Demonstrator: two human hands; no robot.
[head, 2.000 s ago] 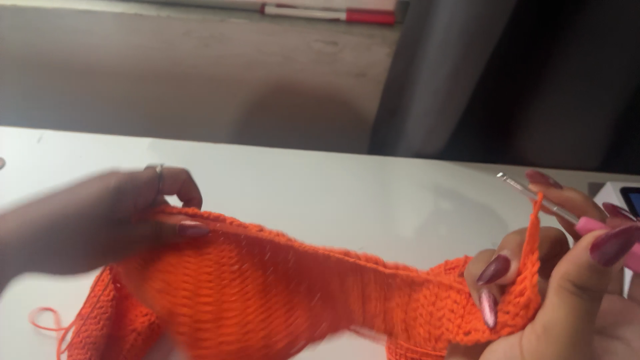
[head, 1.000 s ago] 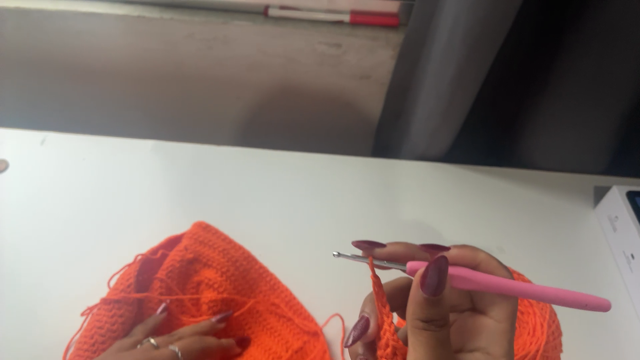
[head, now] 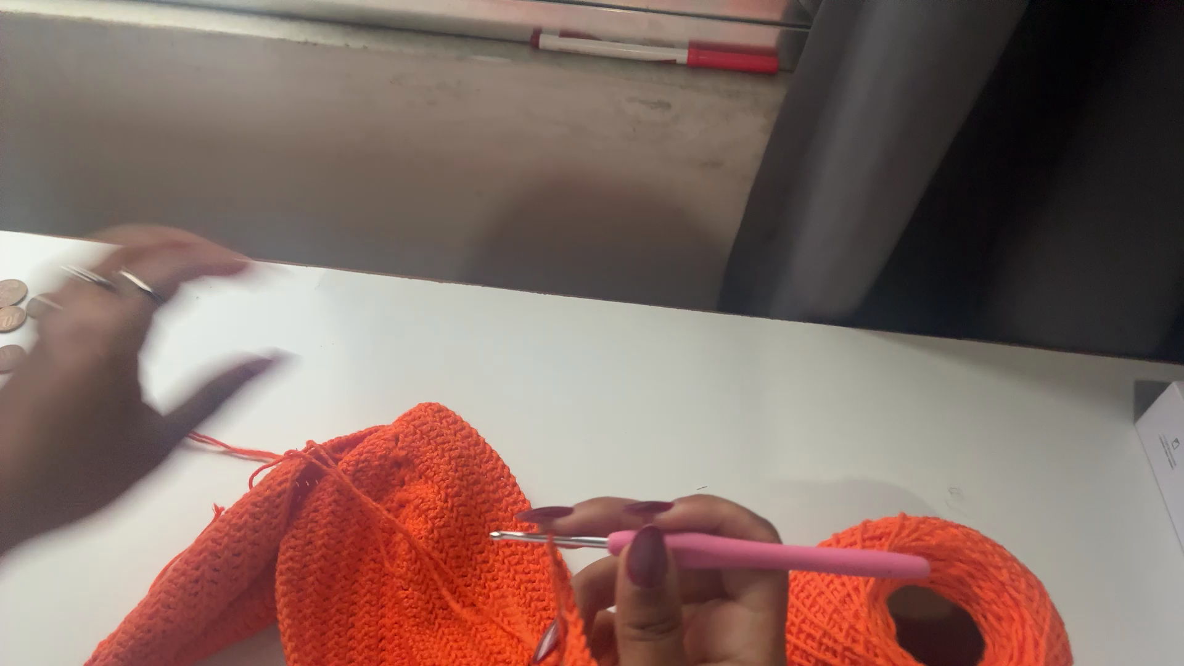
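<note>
My right hand [head: 684, 592] grips a crochet hook [head: 768, 557] with a pink handle and a metal tip pointing left. A loop of orange yarn hangs on the hook's shaft, joined to a strip of crochet at my fingers. The orange crocheted fabric [head: 407, 536] lies bunched on the table left of that hand, with loose yarn strands across it. My left hand [head: 102, 370], blurred and wearing rings, is raised at the left with thumb and fingers apart, holding nothing. Behind my right hand, a ball of orange yarn [head: 999, 573] shows its hollow core.
Several coins [head: 11, 319] lie on the white table [head: 647, 388] at the far left. A white box [head: 1165, 453] stands at the right edge. Beyond the table are a ledge with a red and white marker [head: 657, 52] and a dark curtain [head: 860, 166].
My left hand has come off the orange fabric and moved up and to the left. The fabric, held stretched between both hands two seconds ago, now lies bunched. More of the yarn ball shows.
</note>
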